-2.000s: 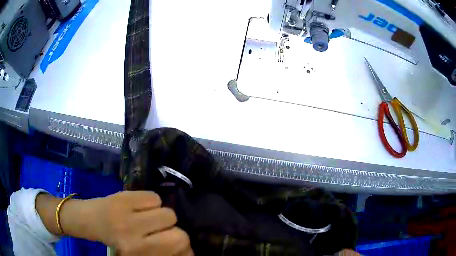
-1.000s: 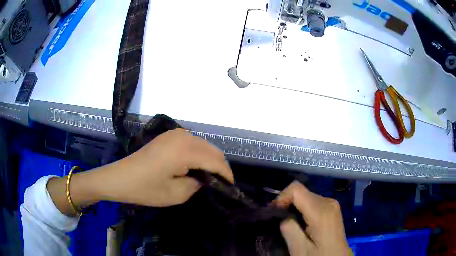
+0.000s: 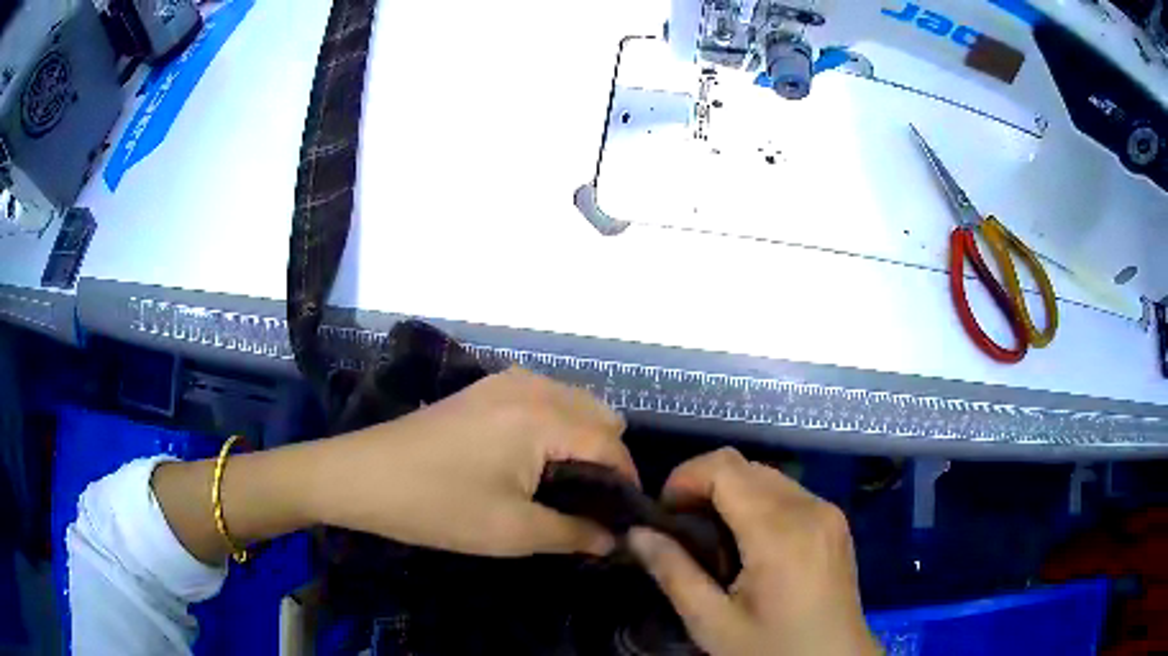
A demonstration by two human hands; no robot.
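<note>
The dark plaid garment (image 3: pixel 416 365) hangs over the table's front edge into the lap, its lower part in shadow. A long plaid strip (image 3: pixel 332 167) runs from it up across the white table at the left. My left hand (image 3: pixel 512 455) is closed on a bunched fold of the dark cloth. My right hand (image 3: pixel 769 551) pinches the same fold from the right, close beside the left hand. The white tape is not visible. The rest of the cloth below the hands is too dark to tell apart.
The sewing machine head (image 3: pixel 769 39) stands at the top, away from the cloth. Scissors (image 3: pixel 993 269) with red and yellow-orange handles lie right of the needle area. A ruler strip (image 3: pixel 820 400) runs along the front edge. Blue bins (image 3: pixel 1025 624) are below. A second machine (image 3: pixel 51 103) is at the left.
The left hand has moved right onto a fold, and the right hand has come in from the bottom edge to meet it. The two white tape curves have gone from sight.
</note>
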